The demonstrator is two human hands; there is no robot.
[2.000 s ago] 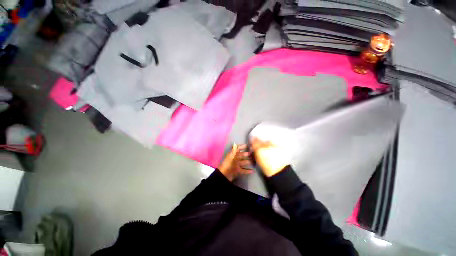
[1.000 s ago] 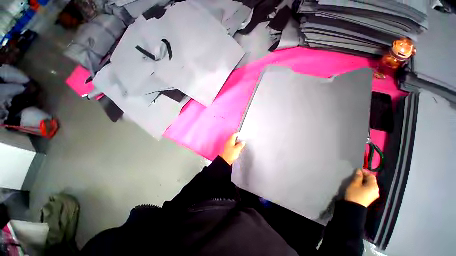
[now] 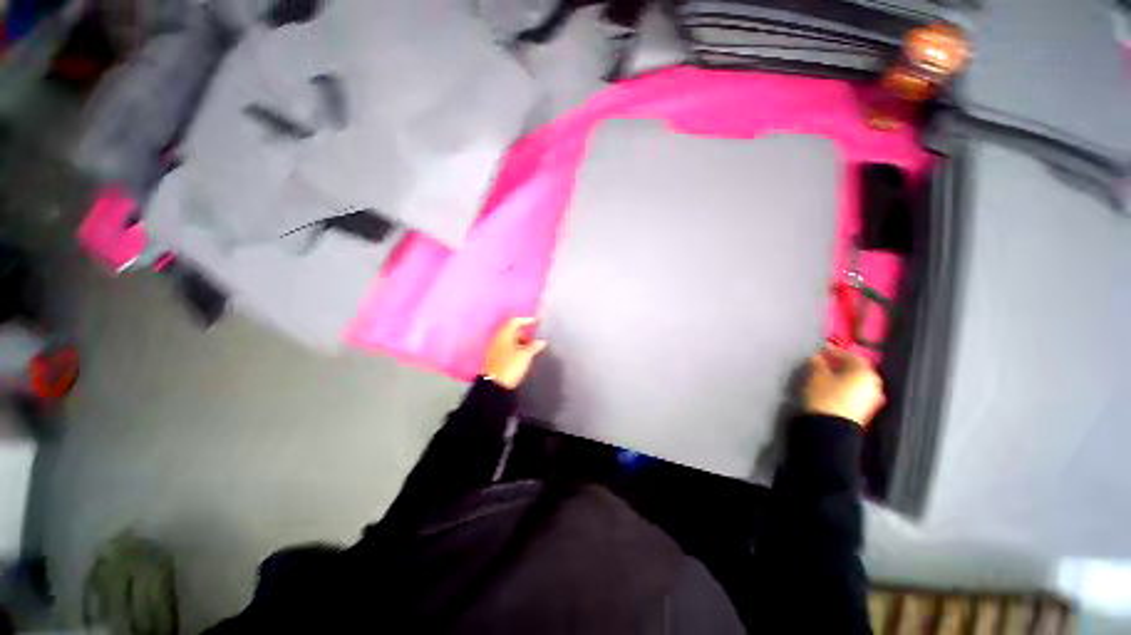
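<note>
A grey cut panel with a notched far edge lies or is held flat just over the pink cover; I cannot tell if it touches. My left hand grips its left edge near the front corner. My right hand is at its right edge, fingers closed on it. Scissors with a red and a dark handle loop lie right of the panel, just beyond my right hand. The picture is blurred.
A panel stack stands at the right, a dark phone beside it. Far stacks and an orange bottle are at the back. Loose grey pieces with black strips heap at the left. A slatted pallet shows below right.
Two seconds ago the panel's right side was lifted and my hands were close together. Now it is flat, with my hands at opposite edges. Since one second ago the whole view has shifted.
</note>
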